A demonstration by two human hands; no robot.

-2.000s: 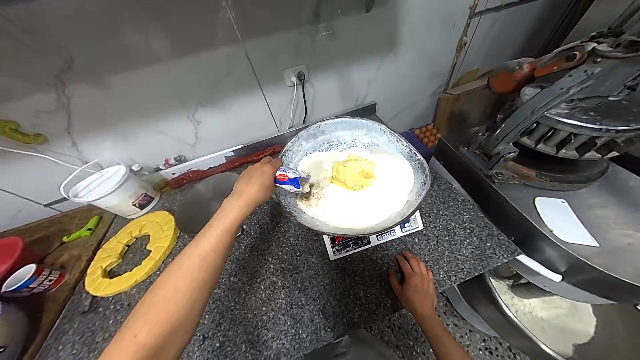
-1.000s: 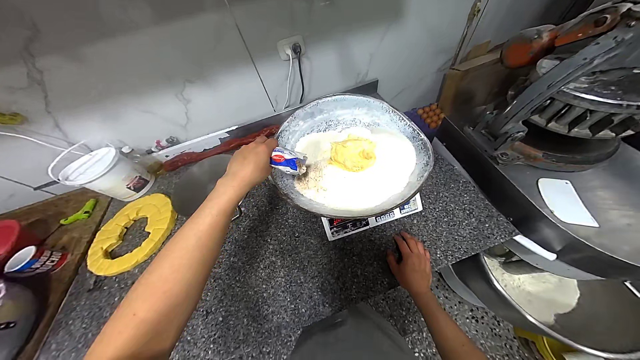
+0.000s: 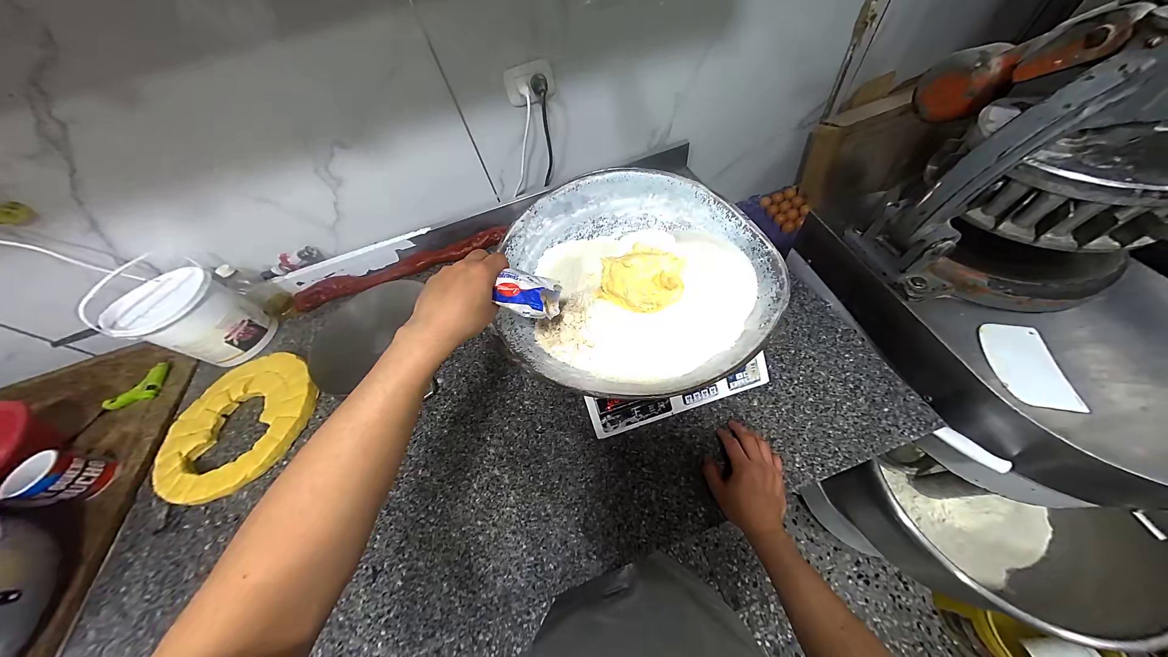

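Note:
My left hand (image 3: pixel 461 297) grips a small white, blue and red packet (image 3: pixel 526 294), tilted with its torn end over the left part of a large metal bowl (image 3: pixel 776 283). Tan granules (image 3: pixel 568 330) lie below the packet's mouth, on white powder (image 3: pixel 707 319) that looks like flour. A yellow, soft lump (image 3: pixel 643 278) sits in the middle of the powder. Under the bowl is a digital scale (image 3: pixel 675 409), its front panel showing. My right hand (image 3: pixel 750 479) rests on the speckled countertop, right of the scale's front, holding nothing, fingers slightly spread.
Left stand a white plastic bucket (image 3: pixel 196 315), a yellow ring-shaped object (image 3: pixel 173 456) and a wooden board (image 3: pixel 146 420) with a printed cup (image 3: pixel 68 476). Eggs (image 3: pixel 785 210) are behind the bowl. At right are a heavy metal machine (image 3: pixel 1031 201), a white scraper (image 3: pixel 1031 367) and a steel bowl (image 3: pixel 885 511) with flour.
More tan granules lie on the powder beneath the packet than two seconds ago. My left hand stays at the bowl's left rim with the packet; my right hand remains on the countertop.

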